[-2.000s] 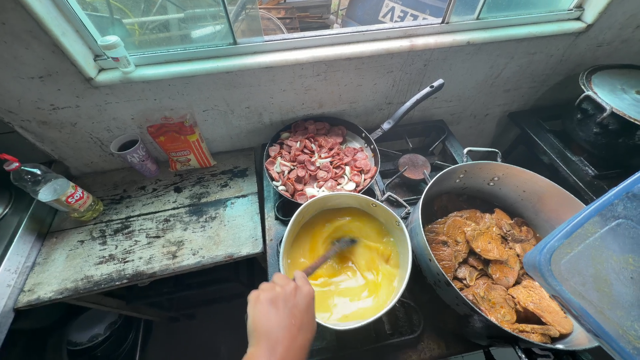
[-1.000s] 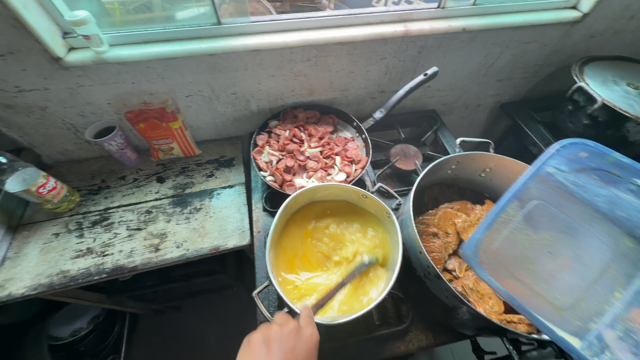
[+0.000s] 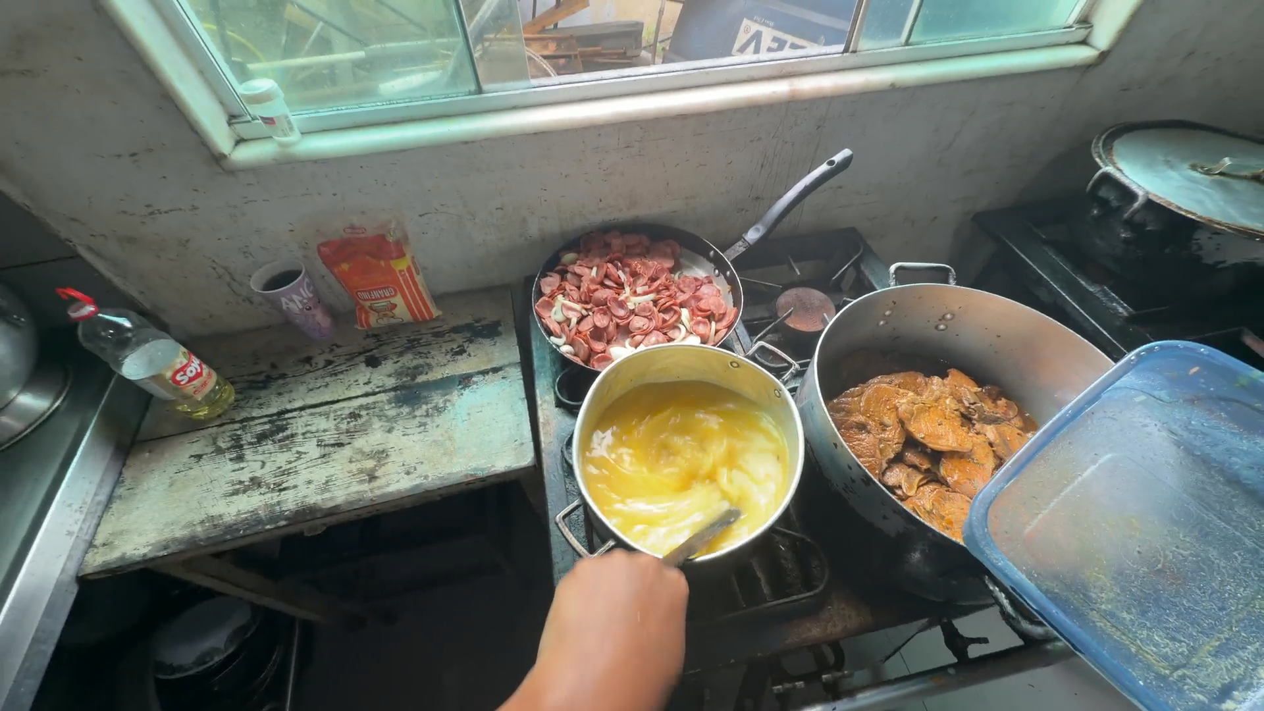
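Observation:
My left hand [image 3: 622, 617] is closed around the handle of a stirring utensil [image 3: 703, 538], whose end dips into swirling yellow liquid [image 3: 681, 454] near the front rim of a metal pot [image 3: 590, 410]. My right hand is out of view. At the right, a translucent blue plastic container [image 3: 1145, 513] is tilted over the edge of a large aluminium pot [image 3: 859, 444] holding seasoned meat pieces [image 3: 928, 425]; whatever supports the container is hidden. Behind the yellow liquid, a frying pan [image 3: 739, 296] holds sliced sausage and pale pieces [image 3: 632, 296].
A stove burner [image 3: 805, 308] lies between pan and large pot. A lidded pot [image 3: 1185, 188] stands back right. On the worn wooden bench [image 3: 395, 425] at left are an oil bottle [image 3: 163, 365], a patterned cup [image 3: 294, 301] and a red-yellow packet [image 3: 377, 276]. A window runs behind.
My left hand has moved the utensil around in the yellow liquid, which keeps swirling. The blue container shifted left over the large pot, then partly back right, uncovering more meat.

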